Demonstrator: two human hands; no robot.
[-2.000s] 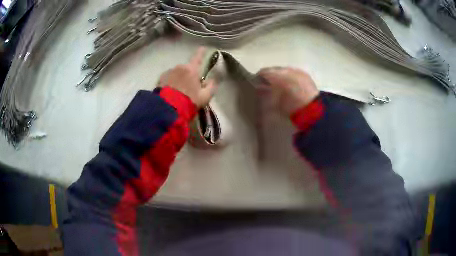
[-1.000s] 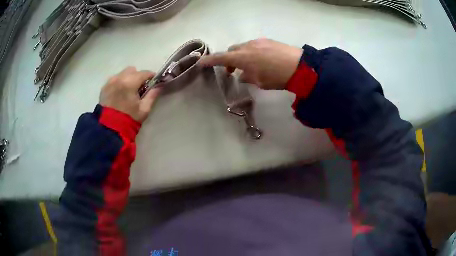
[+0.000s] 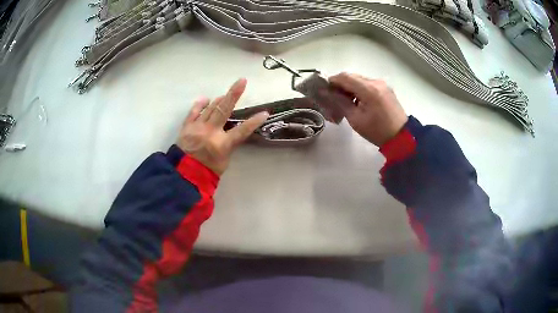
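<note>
A webbing strap is coiled into a flat folded bundle point(image 3: 293, 136) that stands on its edge on the pale table, with metal parts showing inside its loop. My left hand point(image 3: 214, 131) is at the bundle's left end, thumb on its top edge and other fingers spread; part of the bundle is hidden behind it. My right hand point(image 3: 370, 107) pinches the strap's free end above the bundle's right side. A silver snap hook point(image 3: 281, 65) sticks out from that end to the left.
A pile of straps point(image 3: 306, 21) lies across the back, hooks at both ends. Finished bundles point(image 3: 456, 15) lie at back right, near a grey-white item point(image 3: 523, 30). Clear plastic point(image 3: 30, 27) is at far left, with a white scrap point(image 3: 15, 147) below. A brown box point(image 3: 21, 284) is at lower left.
The bundle has turned from slanted to nearly level. My right hand has taken hold of the hook end and lifted it from below the bundle to above it. My left hand's fingers have spread.
</note>
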